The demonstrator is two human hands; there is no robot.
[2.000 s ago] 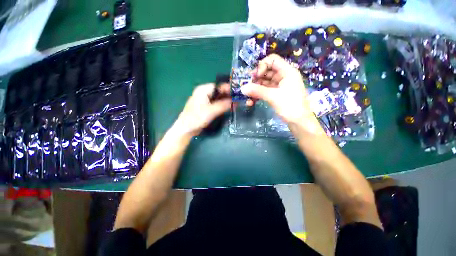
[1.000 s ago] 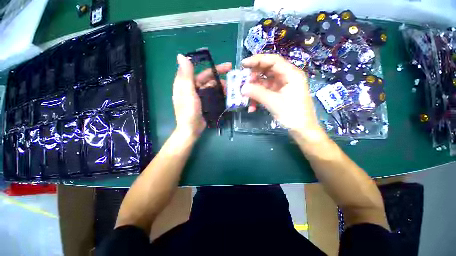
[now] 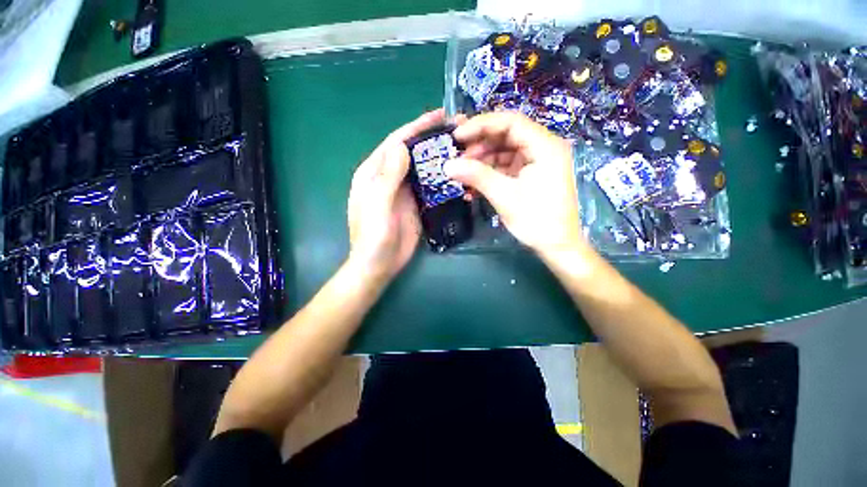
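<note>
My left hand (image 3: 382, 204) holds a black housing (image 3: 447, 224), tilted slightly, over the green bench top. A pale circuit board (image 3: 436, 169) lies in the upper part of the housing. My right hand (image 3: 521, 176) has its thumb and fingers at the board's right edge; the fingertips partly hide the board's side. I cannot tell whether the board is fully seated. A heap of wired boards and black round speakers (image 3: 622, 70) lies on a clear plastic bag (image 3: 590, 233) just right of my hands.
A black blister tray (image 3: 174, 181) lies at the left. A filled housing (image 3: 144, 29) is beyond the pale rail (image 3: 361, 40). Another bag of wired parts (image 3: 837, 171) is at the far right. Cardboard (image 3: 143, 418) shows below the bench edge.
The housing, first blurred, then turned open towards the board, is now under it. My right hand has brought the board from beside the housing onto it. The view has shifted slightly.
</note>
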